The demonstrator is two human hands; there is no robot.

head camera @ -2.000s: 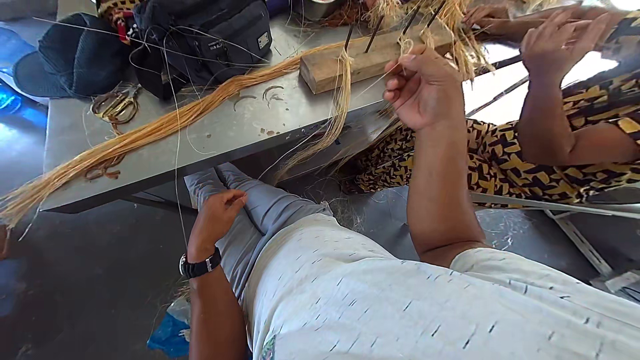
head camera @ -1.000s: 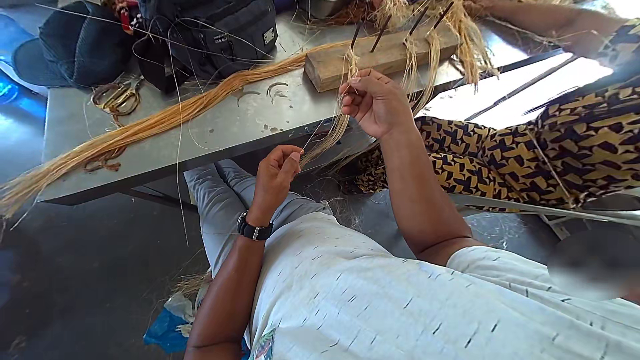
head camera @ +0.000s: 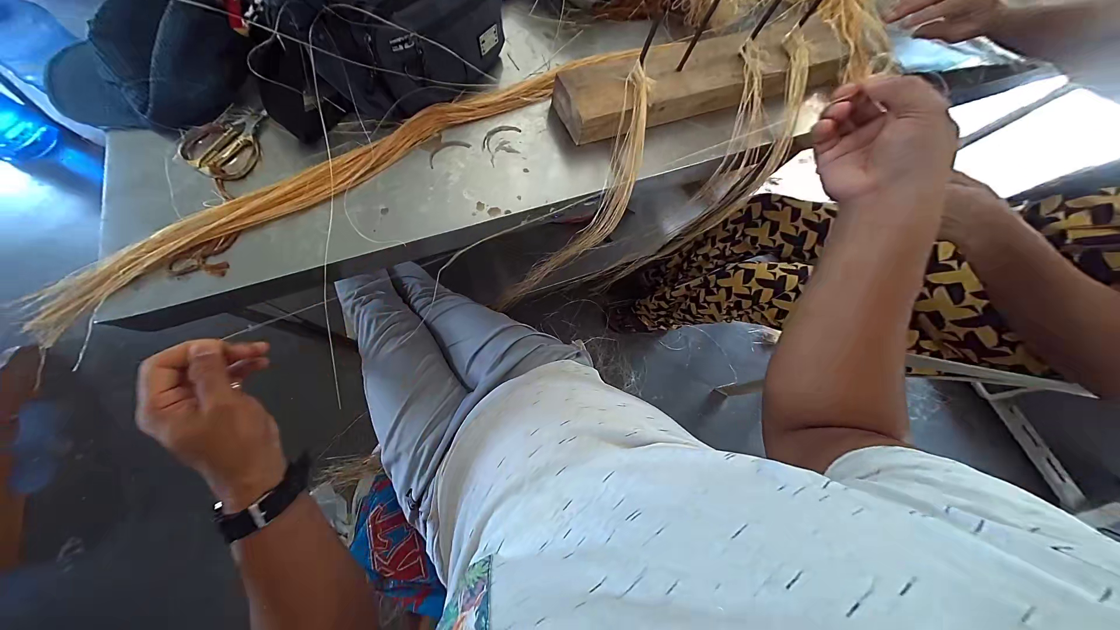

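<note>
My left hand point(head camera: 210, 411), a watch on its wrist, is at the lower left off the table's front edge, its thumb and fingertips pinched on a thin pale fibre strand point(head camera: 280, 318). That strand runs up to the right past the wooden block. My right hand point(head camera: 884, 136) is raised at the right end of the block, fingers curled and thumb against the forefinger, seemingly on the strand's other end. The wooden block point(head camera: 612, 109) carries several upright dark metal spikes with pale fibre bundles point(head camera: 626, 166) tied at them and hanging over the edge. A long golden fibre hank point(head camera: 350, 175) lies across the table.
On the metal table point(head camera: 525, 166) are gold-handled scissors point(head camera: 229, 150), a black bag point(head camera: 394, 52) and a dark cap point(head camera: 157, 70). Another person's hands and patterned clothing point(head camera: 735, 289) are at the right. A blue plastic bag point(head camera: 394, 542) lies below, beside my legs.
My hands were close together below the block a second ago; now they are wide apart, the left moved down-left, the right up-right. The other person's arm has come into view beside my right forearm.
</note>
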